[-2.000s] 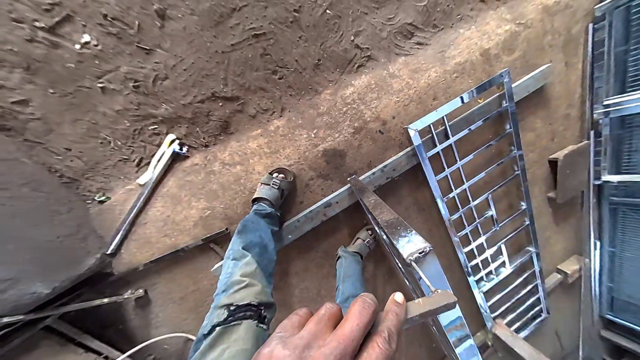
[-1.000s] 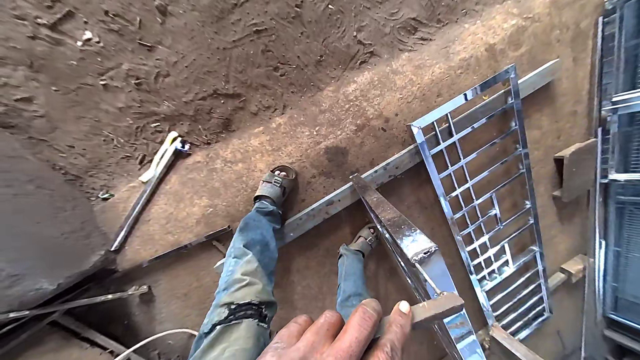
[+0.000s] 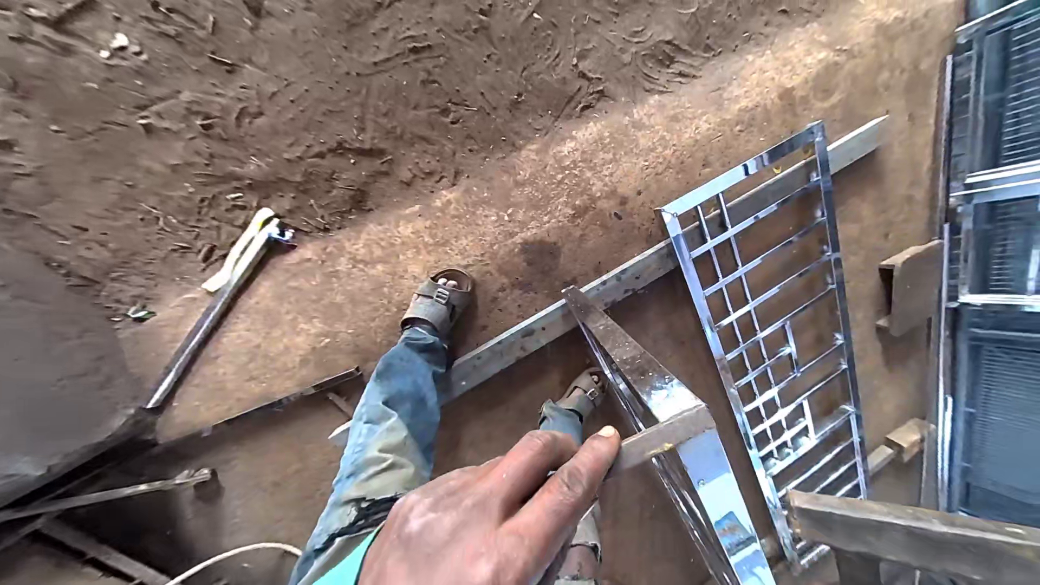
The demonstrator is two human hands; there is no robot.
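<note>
My left hand (image 3: 496,512), with a teal cuff at the wrist, comes in at the bottom middle. Its fingers are curled over a short flat brown bar (image 3: 662,439), perhaps wood; the palm side is hidden. The bar's far end overlaps a shiny metal frame (image 3: 638,357) of flat-sided tube that slants down to the bottom edge. Right of it, a polished metal grille (image 3: 735,321) with crossing bars leans over a long flat metal bar (image 3: 520,345) on the ground. My right hand is out of view.
A wooden beam (image 3: 918,528) crosses the lower right. Metal mesh panels (image 3: 1003,244) stand at the right edge, beside a brown box-section piece (image 3: 910,288). A tube with a pale strip (image 3: 199,333) lies left of my sandalled foot (image 3: 439,301). A pale cable (image 3: 236,556) curves at the bottom.
My left hand, still on the short bar, now shows more of its back and a teal cuff. More of the wooden beam shows at the lower right.
</note>
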